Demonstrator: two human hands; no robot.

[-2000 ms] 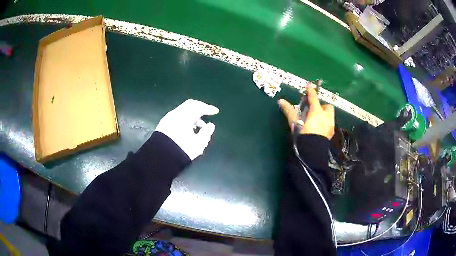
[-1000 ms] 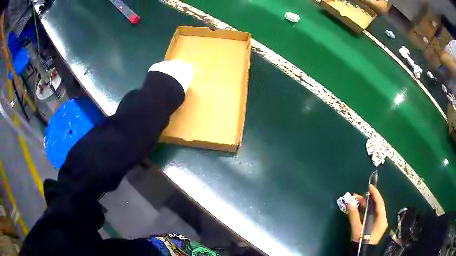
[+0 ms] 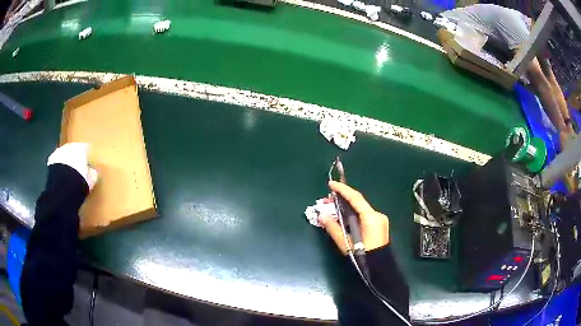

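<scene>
My left hand (image 3: 75,160), in a white glove, reaches over the left side of the cardboard tray (image 3: 118,149). Its fingertips are low inside the tray, partly hidden, and I cannot tell whether they hold anything. My bare right hand (image 3: 364,224) holds the soldering iron (image 3: 347,213) like a pen, tip pointing away from me. The same hand also holds a white plastic assembly (image 3: 320,211) at its fingertips, beside the iron. Another white assembly (image 3: 337,132) lies beyond the iron tip, against the worn white strip.
The black station (image 3: 490,229) stands at the right, with a green wire spool (image 3: 527,150) behind it. The iron stand (image 3: 438,207) is left of it. White parts (image 3: 162,26) lie on the green belt. A red-ended stick (image 3: 25,113) is far left. A person leans in at upper right.
My left hand has moved from mid-bench to the tray since two seconds ago and stays there. A white assembly now shows in my right hand. The camera view has swung left and back right.
</scene>
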